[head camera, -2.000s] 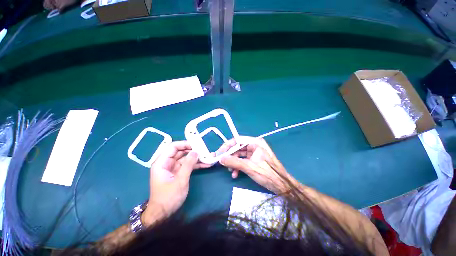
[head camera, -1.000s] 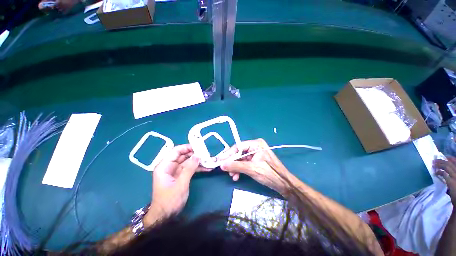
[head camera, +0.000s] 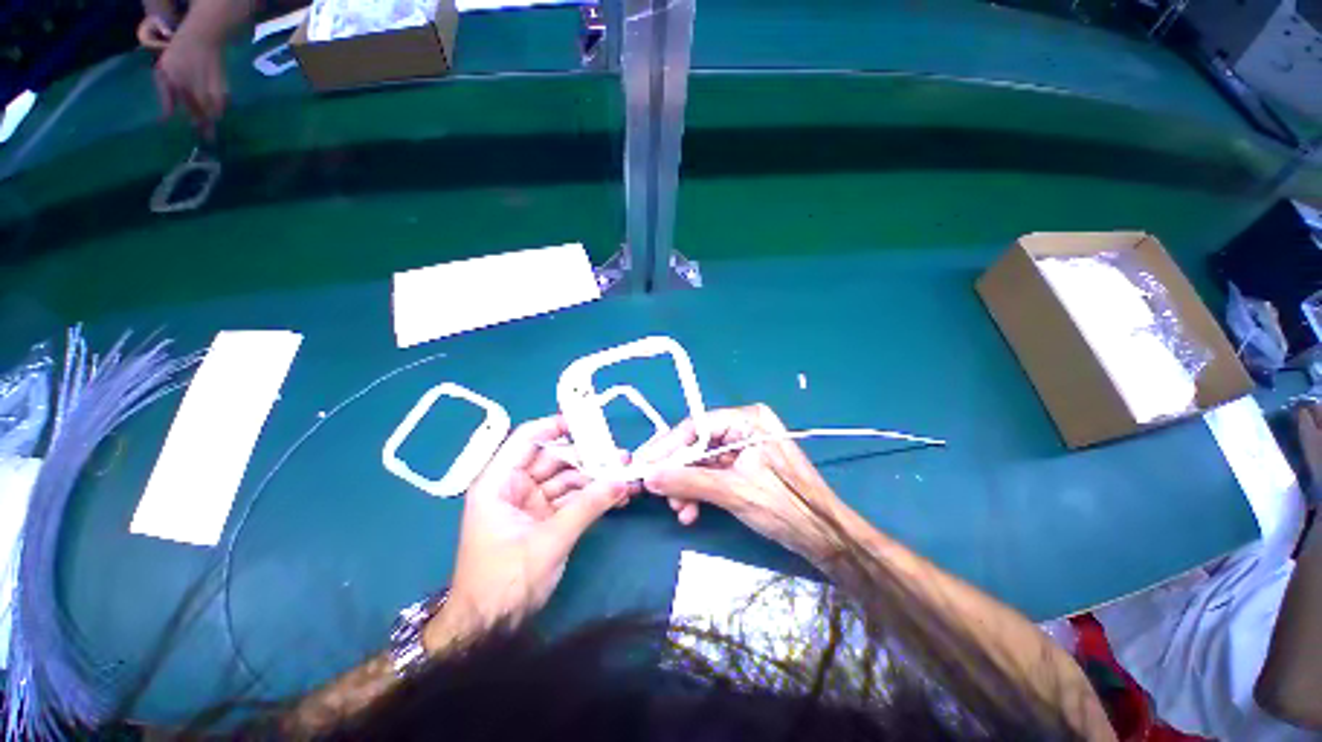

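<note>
My left hand [head camera: 529, 507] holds a white plastic frame [head camera: 687, 380] by its wider side, just above the bench. My right hand [head camera: 740, 471] pinches a thin white strand [head camera: 855, 432] at the frame's lower edge. The strand runs out to the right past my fingers. What the fingertips hold between them is too small to tell. Another white frame [head camera: 497, 429] lies left of my left hand. One more frame shows through the opening of the held one [head camera: 626, 392]. A long thin pale wire [head camera: 268, 486] curves on the bench at left.
White sheets lie at left [head camera: 218, 435], by the metal post [head camera: 655, 160] and under my wrists [head camera: 725, 594]. A wire bundle [head camera: 55, 536] is far left. An open carton [head camera: 1058, 348] stands right. Across the bench are another person's hand and a frame [head camera: 186, 184]. A person sits at right.
My left thumb and fingers have shifted right along the frame's lower edge, close to my right fingertips. The strand's free end has swung lower. Across the bench, another person's hand and a frame have appeared.
</note>
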